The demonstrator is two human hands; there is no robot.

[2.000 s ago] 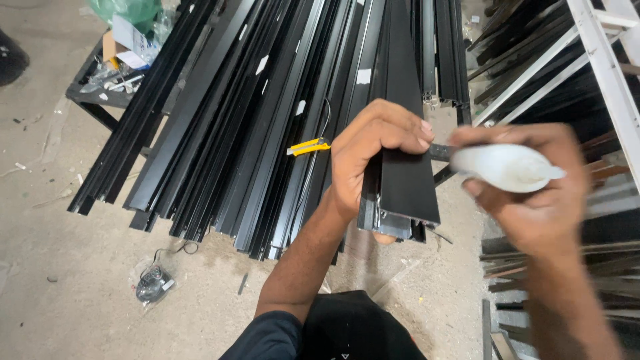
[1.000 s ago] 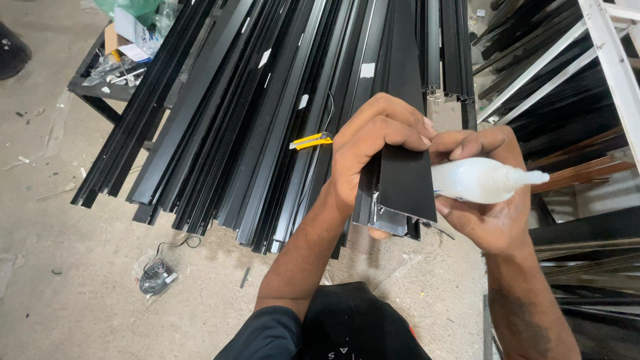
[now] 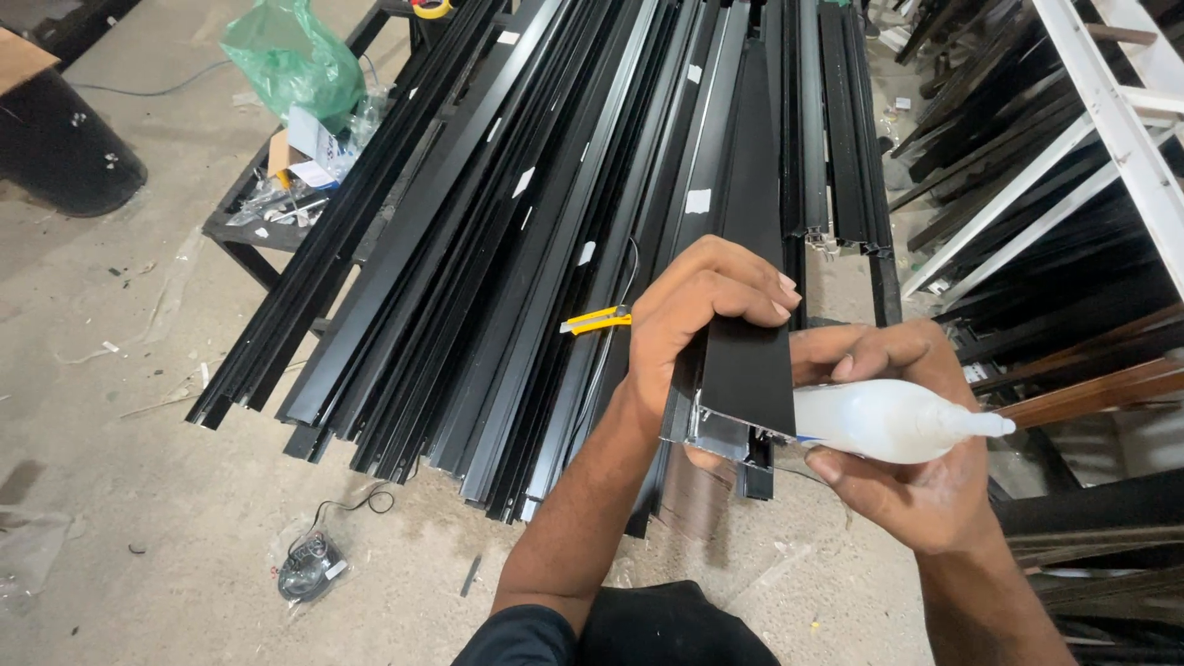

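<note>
My left hand is closed around a black metal profile near its cut end, with the fingers over the top face and a fingertip showing below. My right hand holds a white plastic squeeze bottle lying sideways, its nozzle pointing right and its base end beside the profile's right edge. Part of the bottle's base is hidden behind the profile. A yellow utility knife lies on the other black profiles, just left of my left hand.
A dark metal stand carries a green plastic bag and small packets. A black bin is at upper left. On the floor lies a bagged coil of cable. A white metal frame and more profiles stand at right.
The bottle in my right hand has turned from a blurred, tilted pose to lying sideways close against the profile's right edge. My left hand has kept its hold on the profile.
</note>
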